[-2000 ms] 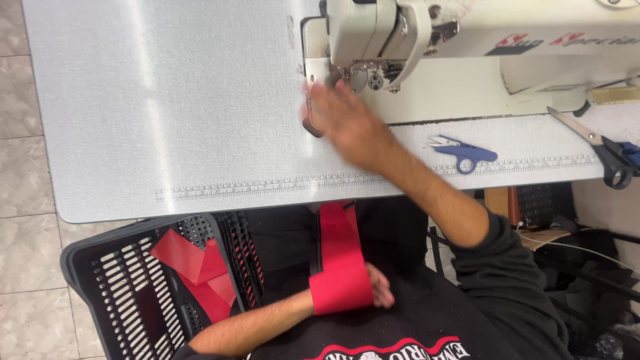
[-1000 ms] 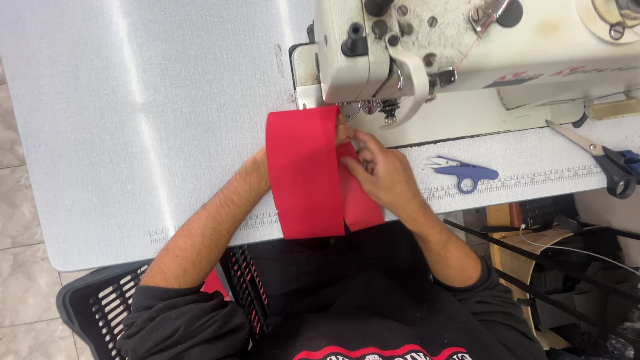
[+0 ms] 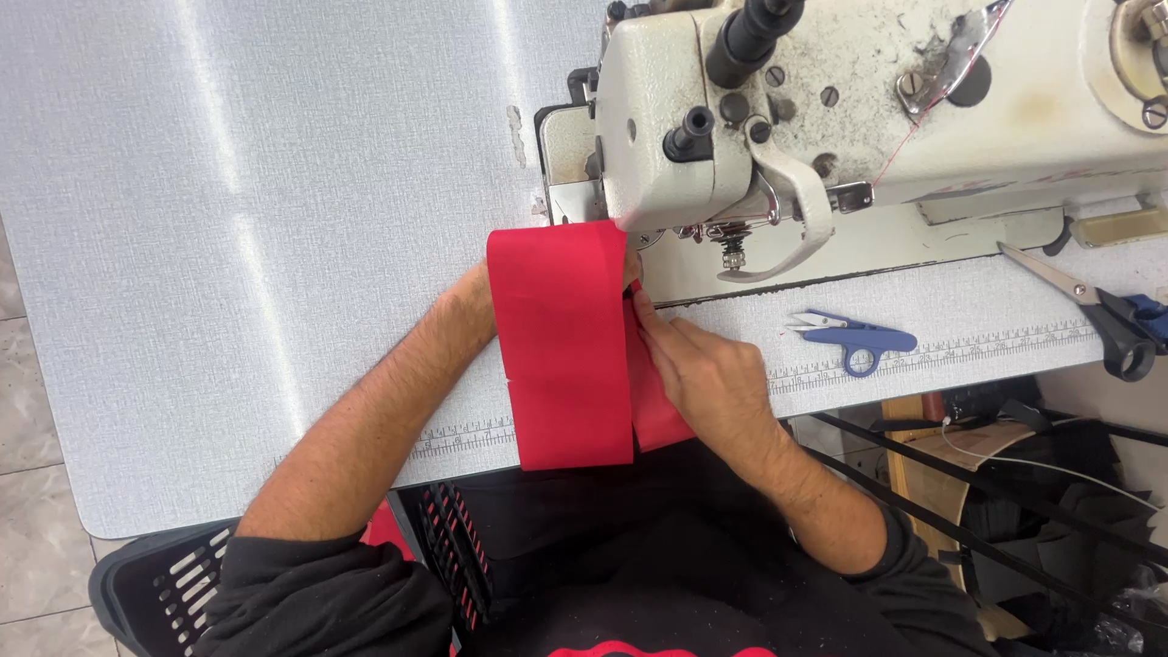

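A wide strip of red fabric [image 3: 566, 347] hangs over my left wrist and hand at the front of the sewing machine [image 3: 675, 119], its lower end reaching past the table edge. The fabric hides most of my left hand [image 3: 633, 266]; only a bit shows at its right border, by the needle area, so its grip cannot be told. My right hand [image 3: 707, 370] pinches a narrower red piece [image 3: 659, 411] between thumb and fingers, just right of the wide strip. The machine head hides the needle.
Blue thread snips [image 3: 858, 339] lie on the table [image 3: 301, 228] right of my right hand, near a printed ruler. Black-handled scissors [image 3: 1086, 297] rest farther right. A black plastic basket [image 3: 173, 575] stands below the table's left front edge.
Both hands have come together at the machine's front, the left one rising from my lap with the red fabric. Over the last second they have stayed there. The view has shifted.
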